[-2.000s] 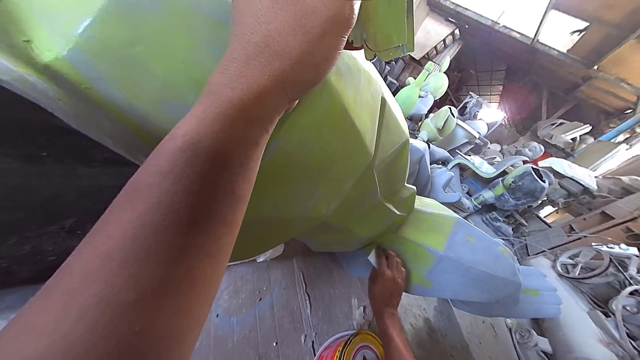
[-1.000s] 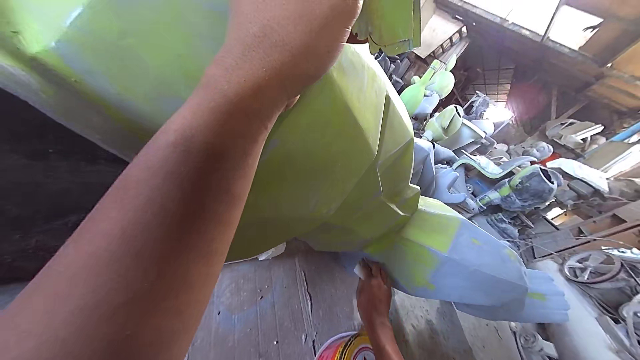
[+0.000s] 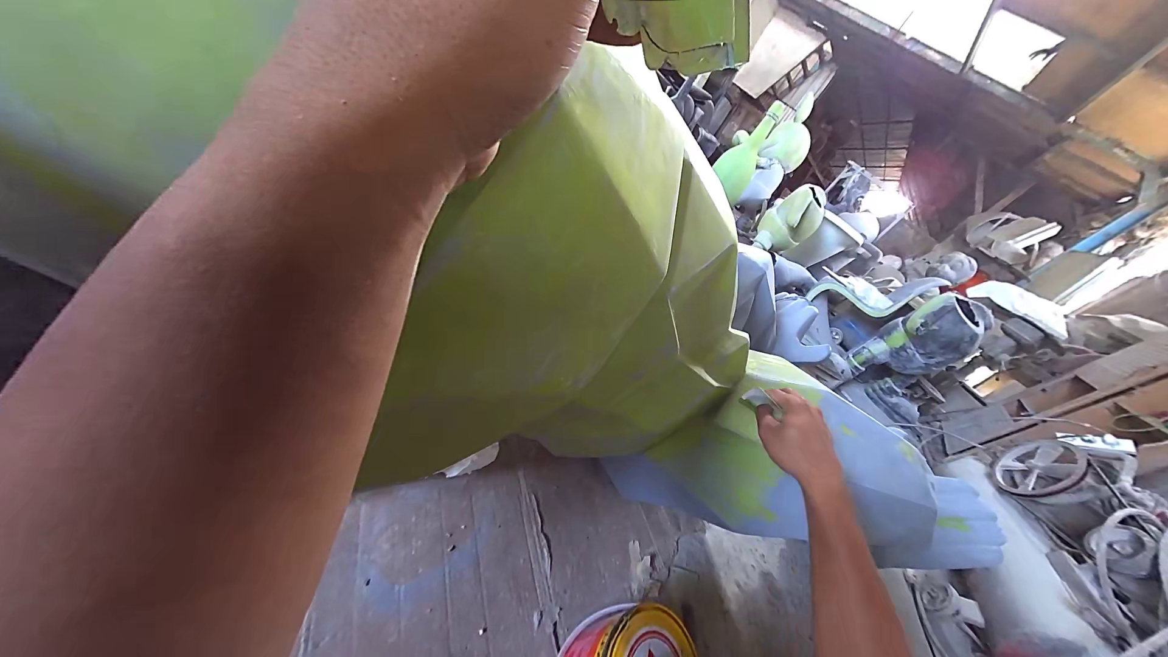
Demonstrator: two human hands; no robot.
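A large faceted form (image 3: 584,274), coated in yellow-green with grey-blue patches, fills the middle, and its grey-blue foot-like end (image 3: 894,484) points lower right. My right hand (image 3: 798,433) pinches a small pale flat piece (image 3: 759,400), which lies against the green area just below the folds; whether it is a scraper or folded sandpaper is unclear. My left forearm crosses from the lower left. At the top edge, my left hand (image 3: 538,55) is beside a green, jagged-edged part (image 3: 698,36); its fingers are mostly hidden or cut off, so its grip is unclear.
A red and yellow tin (image 3: 639,631) stands at the bottom edge on worn grey boards (image 3: 438,547). Behind the form, at right, lie piled green and grey moulded parts (image 3: 931,333), wooden framing (image 3: 1068,392), a spoked wheel (image 3: 1040,468) and tangled cables or hoses.
My right hand, with the pale piece, has moved from the lower edge of the form near the boards up and right onto its upper green surface. My left arm stays across the form.
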